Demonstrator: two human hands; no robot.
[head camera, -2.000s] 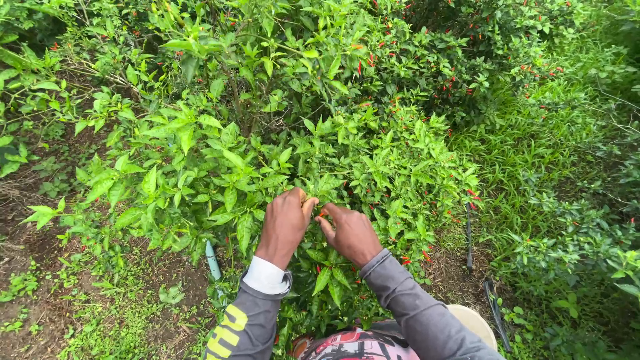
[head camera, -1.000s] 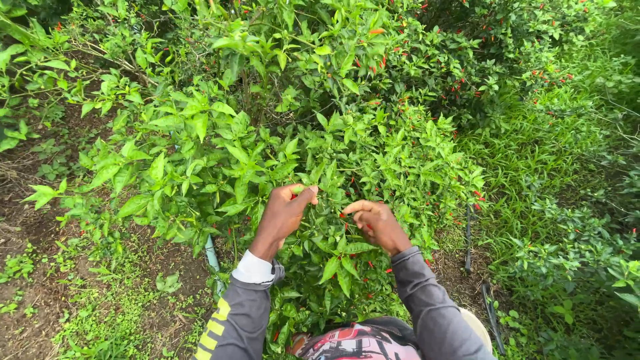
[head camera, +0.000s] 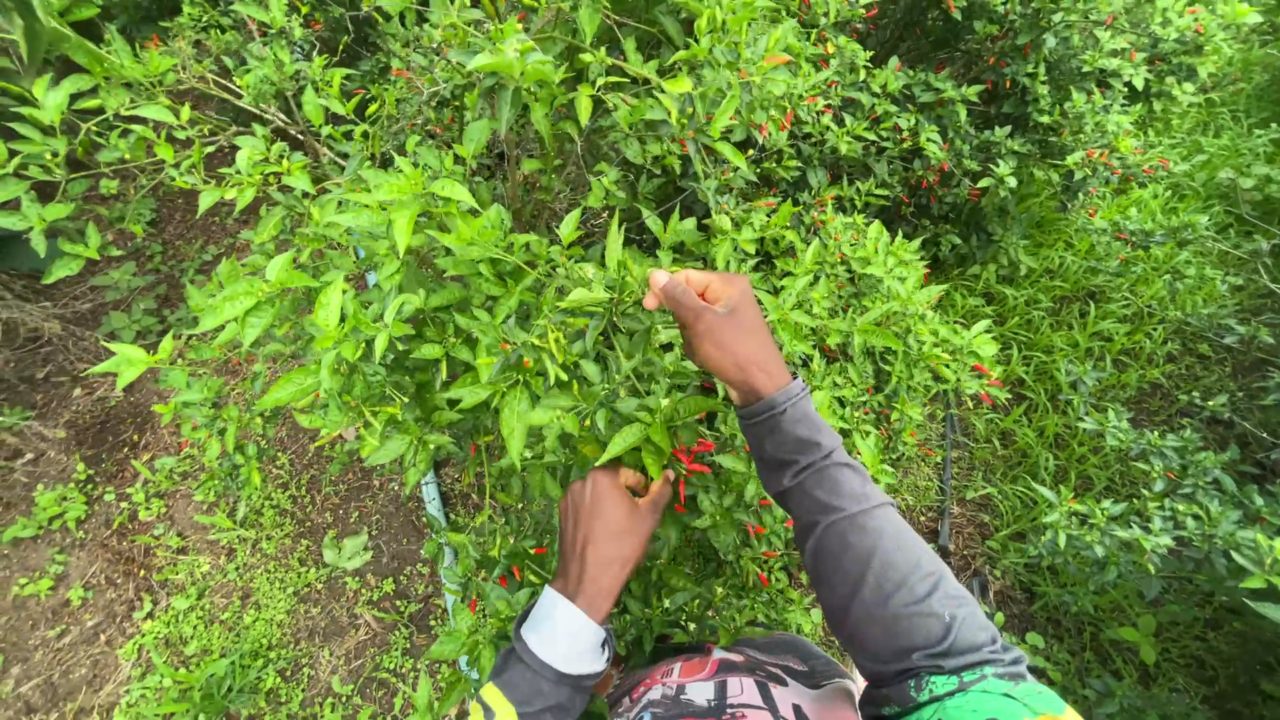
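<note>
My left hand (head camera: 608, 530) is low in the chili pepper plant (head camera: 520, 340), fingers curled beside a cluster of red chili peppers (head camera: 692, 458). Leaves hide part of its fingertips, and whether it grips a stem or a pepper does not show. Further up and to the right, my right hand (head camera: 718, 325) has thumb and forefinger pinched together at the leafy top of the plant. What lies between them is too small to tell. A few orange and green peppers hang among the leaves left of my right hand.
A pale blue pipe (head camera: 436, 510) runs along the ground left of my left hand. To the right lies a black hose (head camera: 947, 480) beside tall grass (head camera: 1080, 350). More chili bushes (head camera: 920, 130) with red fruit stand behind. Bare soil and low weeds are at the left.
My left hand has moved down toward the red pepper cluster. My right hand has risen toward the top of the plant, its arm reaching further forward.
</note>
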